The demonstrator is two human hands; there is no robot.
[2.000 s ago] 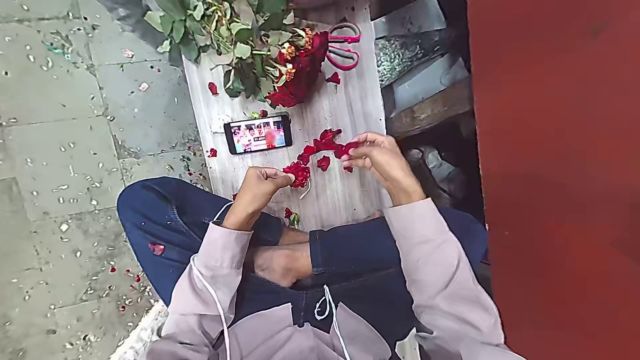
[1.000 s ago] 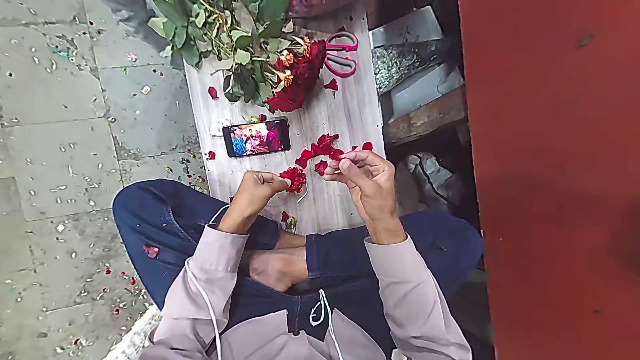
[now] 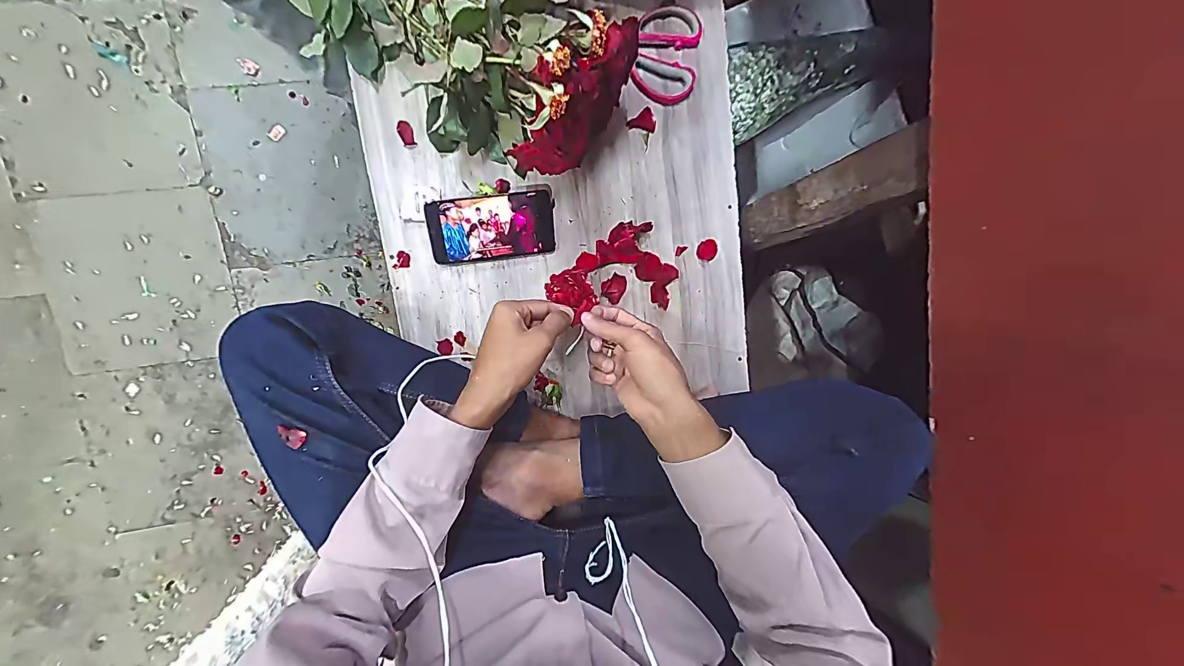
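My left hand [image 3: 523,347] pinches the lower left edge of a red rose bloom [image 3: 569,289] above the pale wooden board. My right hand [image 3: 634,356] is at the same bloom's lower right edge, its thumb and finger pinched together on red petal there; a thin pale stem or thread hangs between the hands. Loose red petals [image 3: 624,245] lie in a curved row just beyond. A smartphone [image 3: 490,225] with a lit screen lies farther up the board. Behind it is a bunch of red roses [image 3: 578,116] with green leaves, and scissors [image 3: 666,79] with pink handles lie beside the blooms.
The pale wooden board [image 3: 703,185] lies in front of my crossed legs. Stone floor tiles [image 3: 111,250] strewn with petals and bits are on the left. On the right are a wooden beam [image 3: 832,185], a crumpled pale bag [image 3: 814,319] and a large red surface [image 3: 1054,324].
My right hand has moved left and down from the petals to the bloom at my left hand. One second ago it was apart from that bloom, near the petals.
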